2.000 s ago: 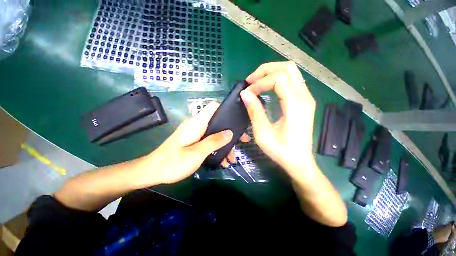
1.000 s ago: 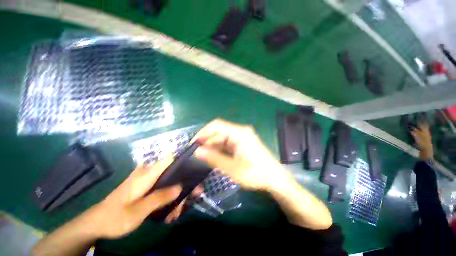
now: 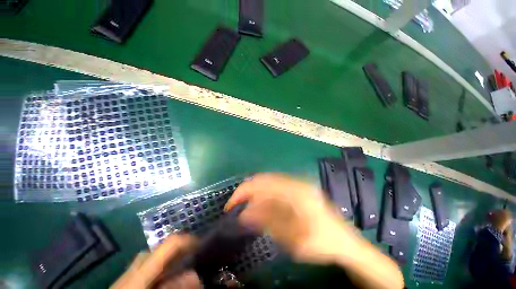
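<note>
A black phone back cover (image 3: 218,245), blurred, is held over the working sheet of dark squares (image 3: 170,217) at the bottom centre. My left hand (image 3: 164,262) grips its lower left side and is partly cut off by the bottom edge. My right hand (image 3: 283,217) is blurred at its upper end, fingers bent around or against the cover. Whether a small piece is between the fingertips is hidden. Two overlapping covers (image 3: 65,254) lie at the lower left.
Spare sheets (image 3: 102,144) lie at upper left. Several covers (image 3: 365,197) cluster at right, beside another sheet (image 3: 434,248). Beyond the cream strip (image 3: 249,110) lie scattered covers (image 3: 215,52). A grey metal bar (image 3: 452,144) crosses at right. Another person's arm (image 3: 492,248) is at far right.
The view has swung up and right, so more covers beyond the strip show. My hands and the held cover sit lower in the picture. The other person's arm has drawn back from the strip.
</note>
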